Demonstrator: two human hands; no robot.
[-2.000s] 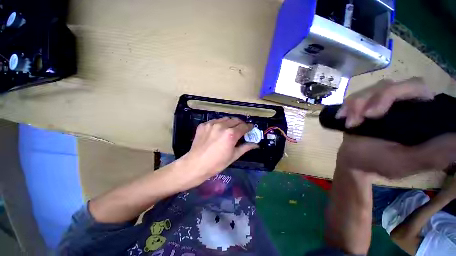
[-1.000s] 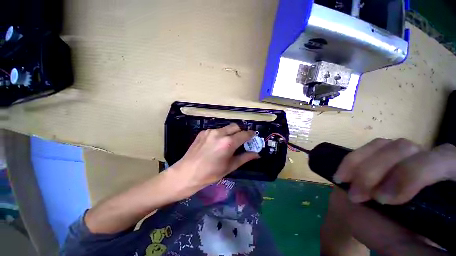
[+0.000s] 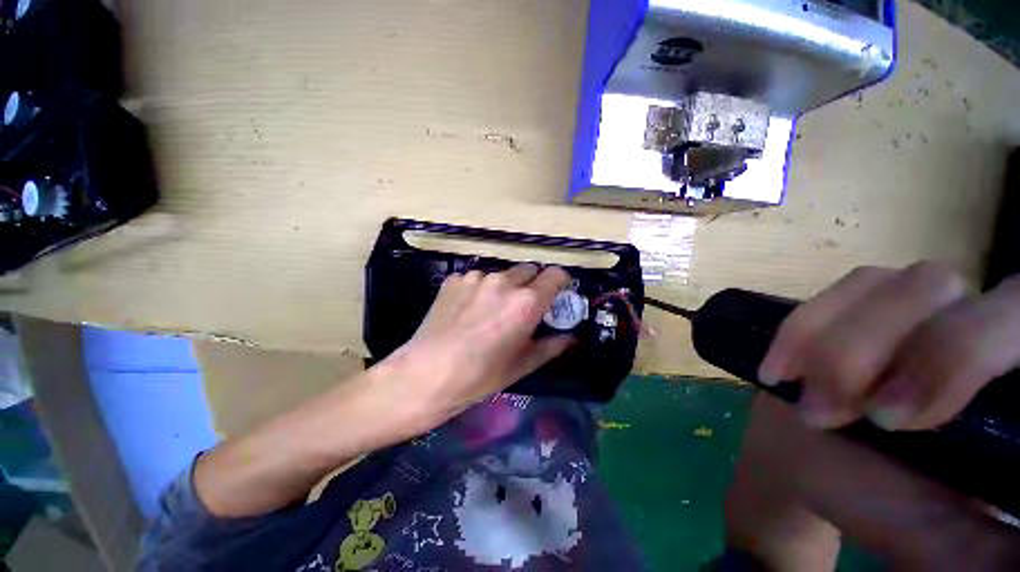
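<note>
A black housing (image 3: 392,296) with a slot handle lies on the bench in front of me. My left hand (image 3: 487,324) rests in it, thumb and fingertips at the left edge of a round white disc (image 3: 565,311); the fingertips are partly hidden. Thin lead wires (image 3: 617,302) lie right of the disc. My right hand (image 3: 884,346) grips a black electric screwdriver (image 3: 738,330). Its thin bit points left, and its tip is at the housing's right edge near the wires; contact is unclear.
A blue-sided silver screw feeder (image 3: 716,56) stands beyond the housing at the right. More black housings (image 3: 95,156) with white discs are at the far left. Cardboard (image 3: 280,145) covers the bench. An open carton (image 3: 263,385) is at lower left, above green floor (image 3: 682,469).
The right hand has brought the screwdriver from beside the feeder down to the housing's right side. The left hand stays at the disc. The view has shifted slightly.
</note>
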